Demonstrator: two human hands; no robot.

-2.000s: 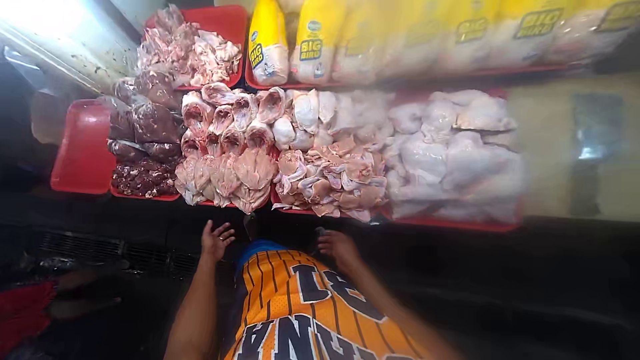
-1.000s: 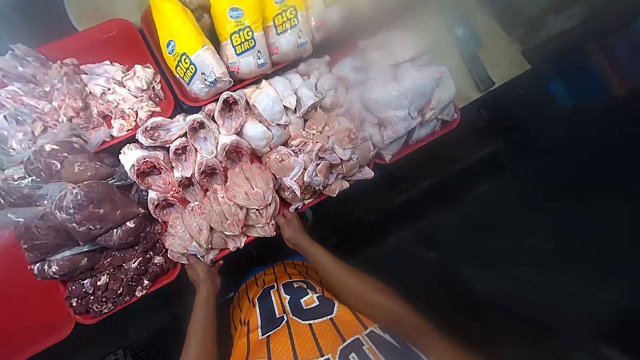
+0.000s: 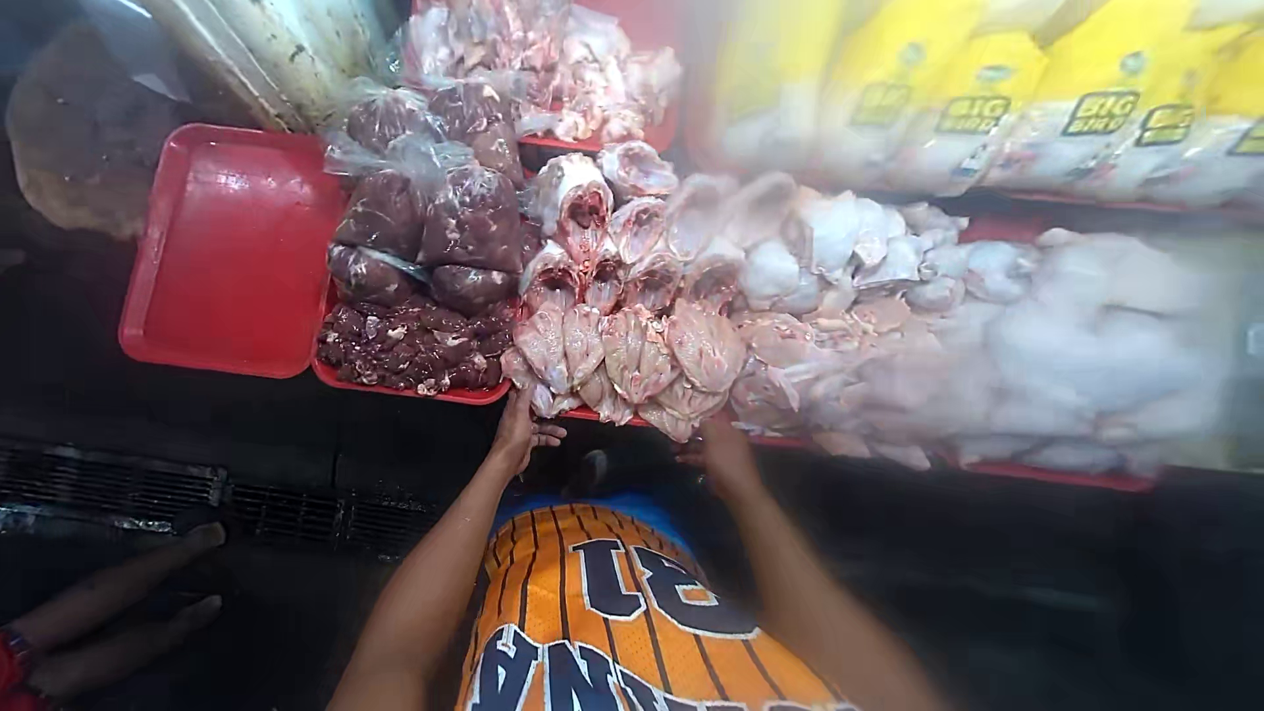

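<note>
A red tray (image 3: 632,421) heaped with raw chicken pieces (image 3: 632,355) lies straight in front of me. My left hand (image 3: 523,432) is at its near left corner, fingers spread, the upper part against the tray edge or the meat. At the right part of the same edge is my right hand (image 3: 719,454), blurred; whether it grips the rim cannot be told. Left of the pieces, chopped dark offal (image 3: 415,348) and knotted plastic bags of dark meat (image 3: 472,219) fill another red tray (image 3: 464,397). Pale whole chickens (image 3: 1096,341) lie at the right, blurred.
An empty red tray (image 3: 237,252) sits at the far left, near a round wooden block (image 3: 84,138). Yellow-and-white bagged chickens (image 3: 987,109) line the back right. Another person's legs (image 3: 118,597) show at the lower left, by a floor grate (image 3: 109,489).
Two seconds ago both hands were held short of the trays; one second ago they were at the tray's near edge, where they still are. The view has swung and shifted.
</note>
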